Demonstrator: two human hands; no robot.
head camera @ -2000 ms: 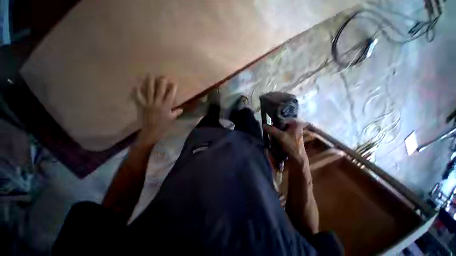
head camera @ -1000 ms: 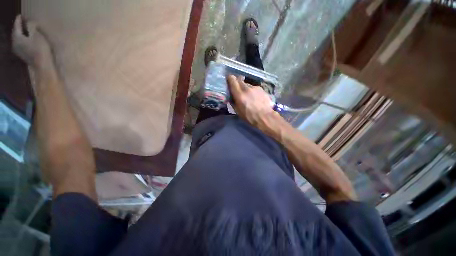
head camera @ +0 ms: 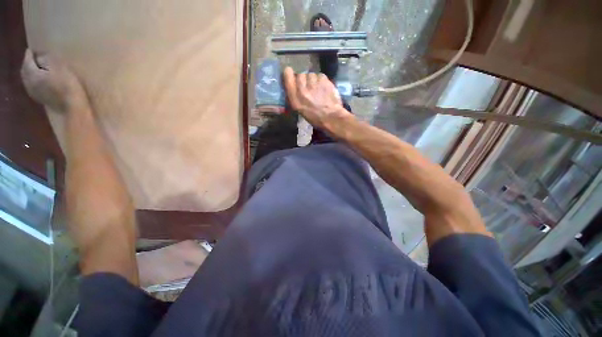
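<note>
The pale tan plywood panel [head camera: 158,99] with rounded corners lies on the dark red-brown board [head camera: 178,224] at the left. My left hand [head camera: 49,82] is at the panel's far left edge, with its fingers curled at the edge; whether it grips the panel is hard to tell. My right hand [head camera: 313,95] is closed around the handle of the air nailer [head camera: 269,84], right of the panel's right edge. The nailer's long metal magazine [head camera: 320,43] lies beyond my knuckles.
The pale air hose [head camera: 435,77] runs from the nailer's handle up to the right. A brown cabinet carcass [head camera: 528,46] stands at the upper right, with long wood strips [head camera: 485,131] below it. My foot [head camera: 321,23] is on the stained concrete floor [head camera: 396,33].
The view has swung round, bringing the panel upright along the left. My left hand has moved from the panel's face to its far edge. The nailer stays in my right hand, now turned sideways.
</note>
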